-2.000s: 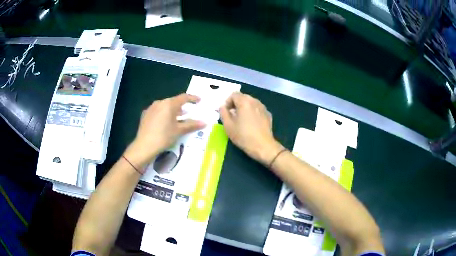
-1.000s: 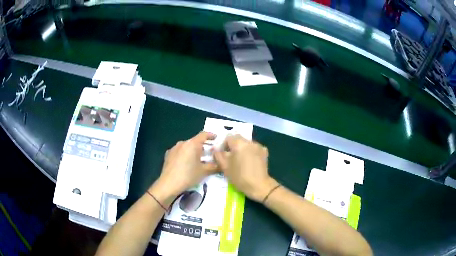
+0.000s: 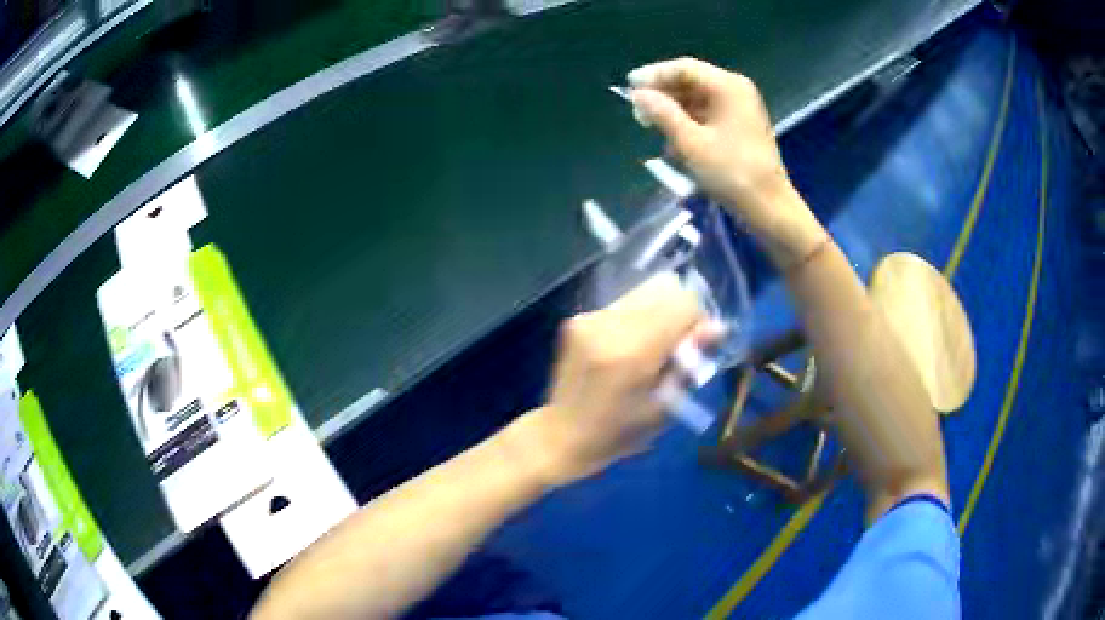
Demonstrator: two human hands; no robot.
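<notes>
My right hand (image 3: 709, 121) is raised over the bench edge at upper right, thumb and fingers pinching a small white piece (image 3: 623, 92). My left hand (image 3: 624, 363) is lower, at the clear plastic bag (image 3: 721, 273) by the bench edge, its fingers closed on the bag; blur hides the exact grip. Small white pieces (image 3: 666, 239) show in and above the bag. A flat white retail box (image 3: 182, 375) with a lime-green strip lies on the bench at left. Another (image 3: 49, 521) is cut off at the far left.
The green bench (image 3: 424, 230) has a metal rail behind and a metal front edge. Another printed card (image 3: 82, 121) lies beyond the rail at upper left. A round wooden stool (image 3: 923, 333) stands on the blue floor (image 3: 630, 533), which has yellow lines, at right.
The view has swung right. Both hands have left the retail box and moved right to the bag; the boxes now appear at left. My right hand now holds a small white piece.
</notes>
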